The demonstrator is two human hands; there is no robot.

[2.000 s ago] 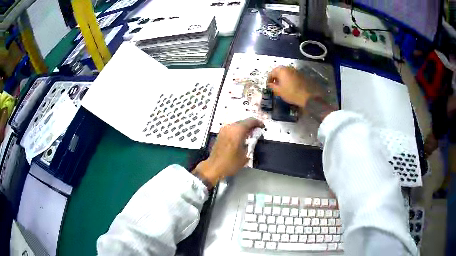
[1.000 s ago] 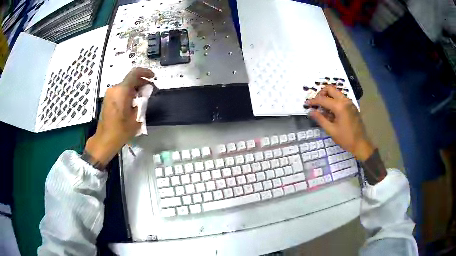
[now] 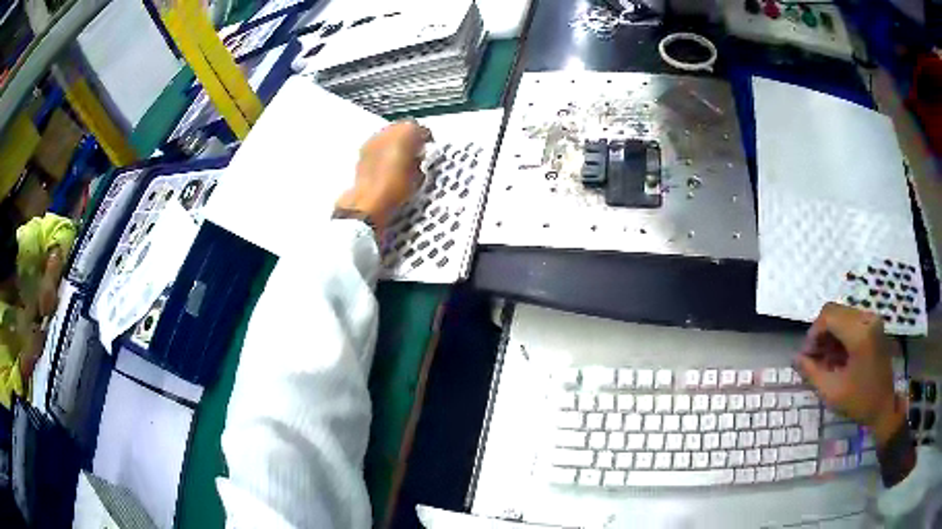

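My left hand (image 3: 387,174) is over the upper left part of the left-hand parts tray (image 3: 465,129), which holds slanted rows of small dark workpieces (image 3: 439,222). Its fingertips are on or just above the tray; whether they hold a piece cannot be seen. My right hand (image 3: 849,362) is curled above the keyboard's right end, just below the right-hand parts tray (image 3: 816,134); its fingers are blurred and their content is unclear. That tray has dark pieces near its lower right edge. The black fixture (image 3: 632,174) sits on the drilled base plate (image 3: 537,212), with no hand on it.
A white keyboard (image 3: 682,424) is nearest me. Stacked trays (image 3: 413,57) stand at the upper left, with a yellow post (image 3: 207,62) beside them. A pale ring (image 3: 687,52) and control box (image 3: 790,26) are behind the plate. A person in yellow (image 3: 39,269) is far left.
My left hand has moved left and up from the plate's near edge to the left tray; the white scrap no longer shows. My right hand has come off the right tray's pieces towards me. The view has swung left.
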